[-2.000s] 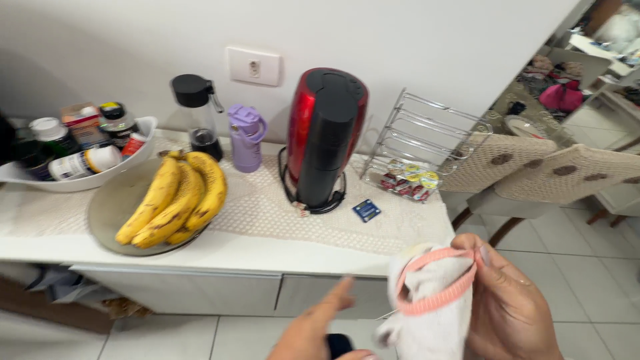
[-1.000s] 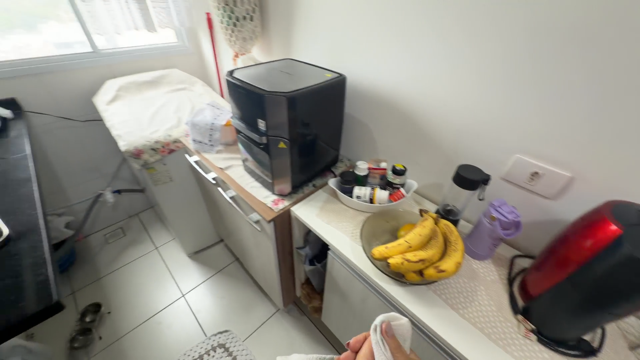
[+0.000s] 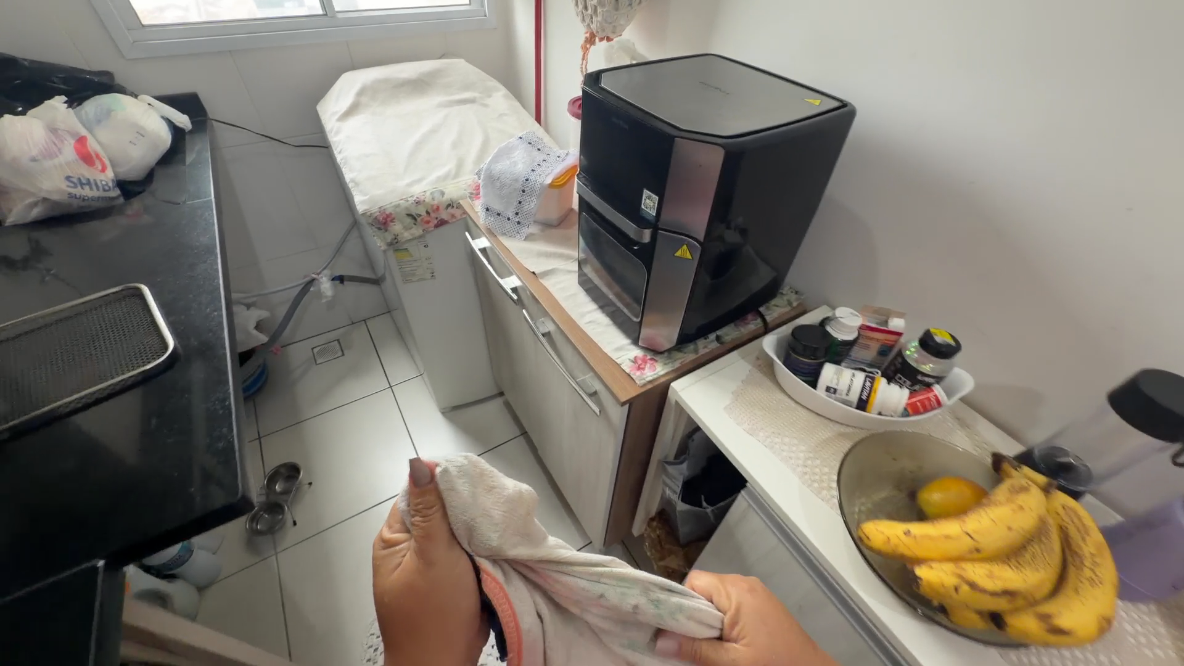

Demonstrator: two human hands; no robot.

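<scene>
A whitish cloth item with a coral ribbed band (image 3: 564, 573) is stretched between my two hands at the bottom middle. My left hand (image 3: 430, 573) pinches its upper left part, thumb up on the fabric. Lower right of it, my right hand (image 3: 740, 620) grips the other end, which is bunched and twisted. Faint greenish and grey stains mark the fabric. A dark edge shows beside the coral band near my left palm. The lower part of the cloth runs out of the frame.
At right, a white cabinet holds a glass bowl (image 3: 856, 499) of bananas (image 3: 1008, 555) and a white dish of bottles (image 3: 795, 384). A black air fryer oven (image 3: 768, 194) stands behind. Left is a black countertop (image 3: 111, 462) with plastic bags (image 3: 55, 157); metal pet bowls (image 3: 276, 499) sit on the floor.
The view has swung far left, away from the red coffee machine. The cloth, bunched near my hands before, is now spread between them, with both hands on it.
</scene>
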